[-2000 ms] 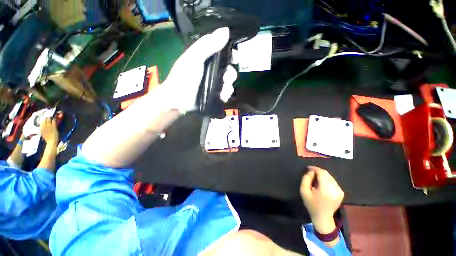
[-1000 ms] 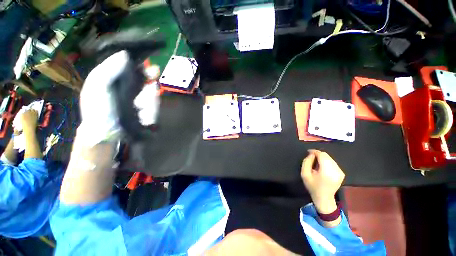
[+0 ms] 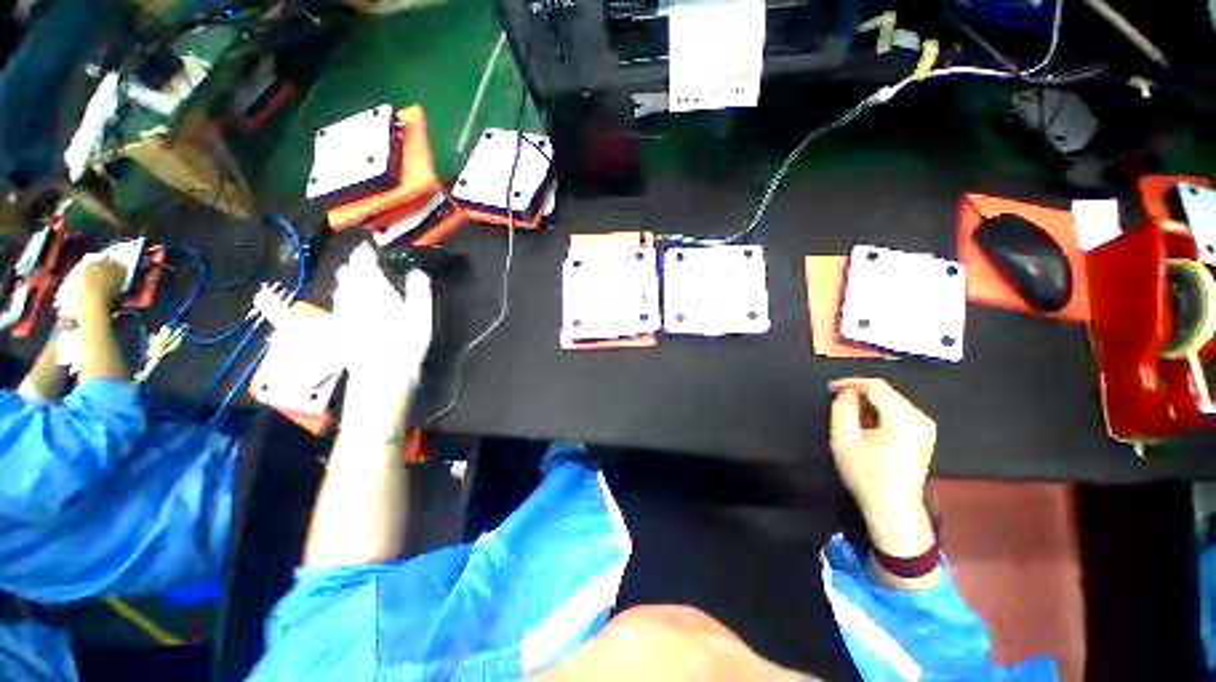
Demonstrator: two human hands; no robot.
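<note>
My left hand [image 3: 383,327], in a white glove, is low at the left of the black mat. The dark barcode scanner [image 3: 424,273] is partly hidden at its fingers; I cannot tell if the hand still grips it. My right hand [image 3: 887,446] is bare, curled and empty at the mat's front edge. Just beyond it a white device [image 3: 904,304] overlaps an orange pad [image 3: 824,307]. At the centre, a white device on an orange pad [image 3: 608,293] stands beside another white device [image 3: 716,291].
A white device [image 3: 296,366] lies partly behind my left hand. Stacked devices [image 3: 354,153] are at back left, with another [image 3: 507,171] beside them. A mouse [image 3: 1023,261] and red tape dispenser [image 3: 1127,333] are right. A thin lead crosses the mat. Another worker's hand [image 3: 96,287] is far left.
My left hand has swung left and down from its raised position with the scanner, and the scanner is now low at the mat. My right hand stays curled near the front edge.
</note>
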